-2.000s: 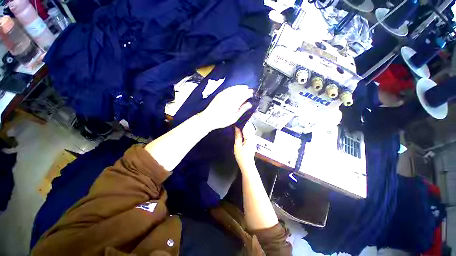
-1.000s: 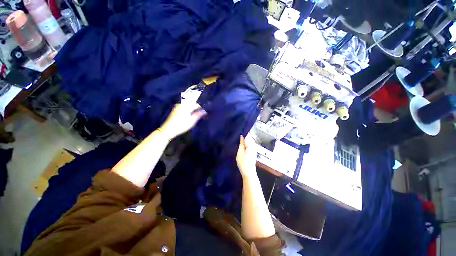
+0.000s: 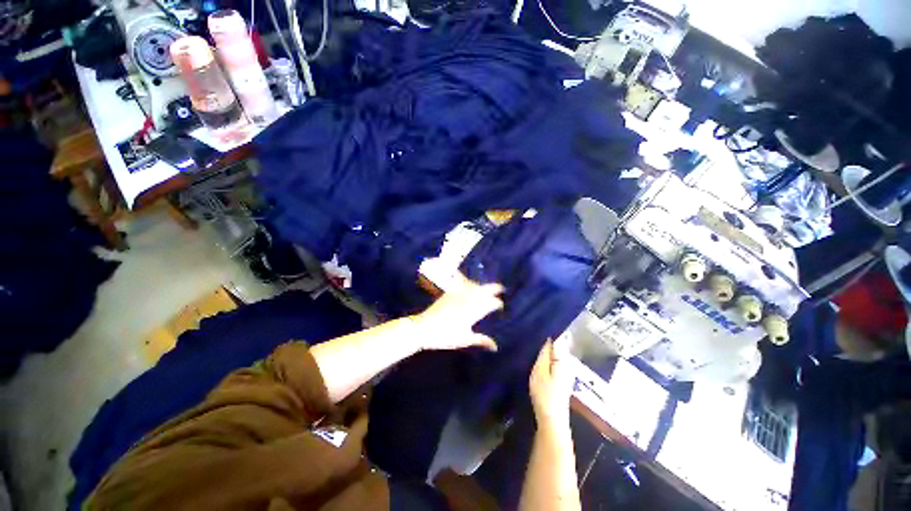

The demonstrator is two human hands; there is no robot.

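Note:
A navy garment piece [image 3: 544,274] lies left of the needle area of a white overlock machine [image 3: 689,289], its right edge close to the machine's left end. It hangs down over the table front. My left hand [image 3: 461,317] is at the left side of this cloth, fingers spread, with no grip visible; whether it touches the cloth is unclear. My right hand [image 3: 547,379] is upright at the cloth's lower right edge, beside the table's front edge. Its fingertips are blurred and any hold on the cloth is hidden.
A large navy garment pile [image 3: 440,130] lies beyond my hands, with a yellow-brown item [image 3: 499,216] at its edge. Bottles [image 3: 205,85] stand on a side table at upper left. Round cream knobs [image 3: 721,288] line the machine front. A dark strap [image 3: 667,419] hangs over the table front.
The view has turned, so the machine and cloth sit lower and further right. My left hand has come nearer the cloth, fingers spread wider. My right hand stays by the table edge.

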